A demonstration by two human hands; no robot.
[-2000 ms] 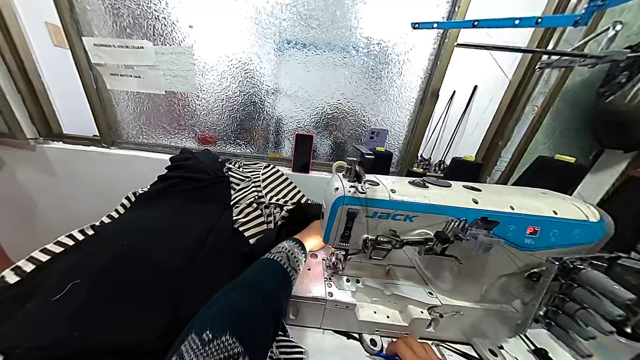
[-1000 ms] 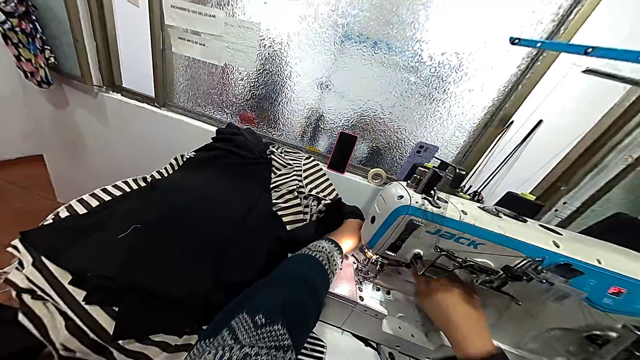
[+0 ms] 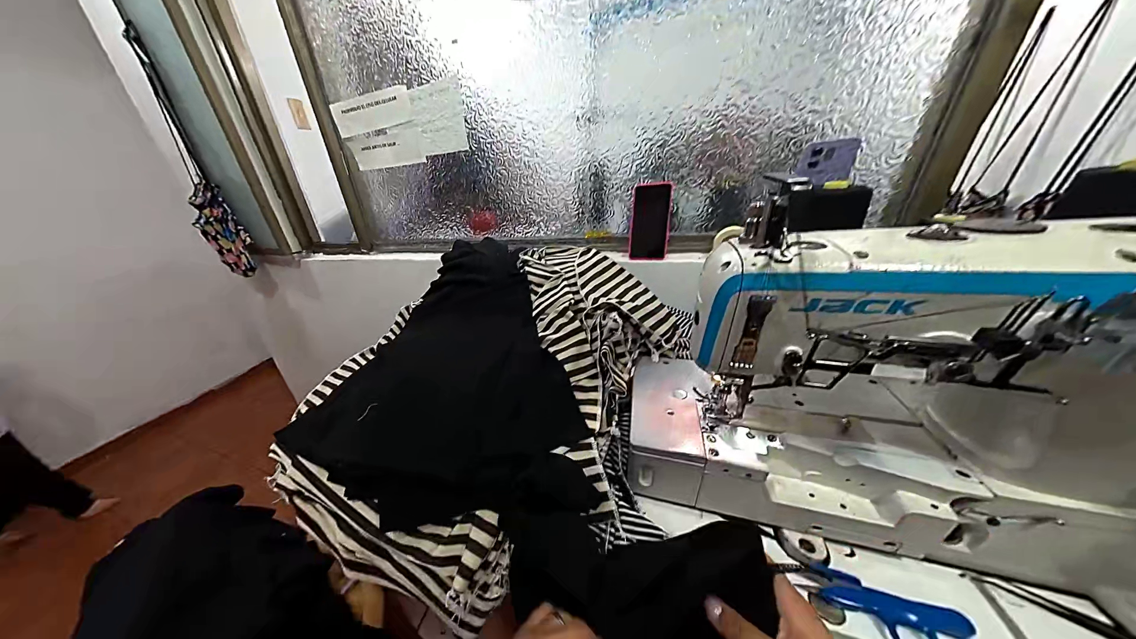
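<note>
Both hands are at the bottom edge, in front of a Jack sewing machine (image 3: pixel 843 355). Black fabric (image 3: pixel 683 577) is pinched between the thumb and fingers of my right hand (image 3: pixel 763 612). Only part of my left hand (image 3: pixel 555 621) shows, against the lower edge of the same fabric; its grip is partly cut off by the frame. To the left of the machine lies a pile of black cloth (image 3: pixel 461 390) over black-and-white striped cloth (image 3: pixel 399 550). The needle and presser foot area (image 3: pixel 728 404) has no cloth under it. Blue-handled scissors (image 3: pixel 896 608) lie right of my right hand.
A pink-edged phone (image 3: pixel 650 220) leans against the window behind the pile. A purple phone (image 3: pixel 827 161) stands behind the machine. More dark cloth (image 3: pixel 213 568) is at lower left, and part of a person's leg and foot (image 3: pixel 93 506) shows on the floor at far left.
My left hand has left the needle area and come down to the bottom edge. The right hand has moved from the machine's front onto black fabric. The view has turned left.
</note>
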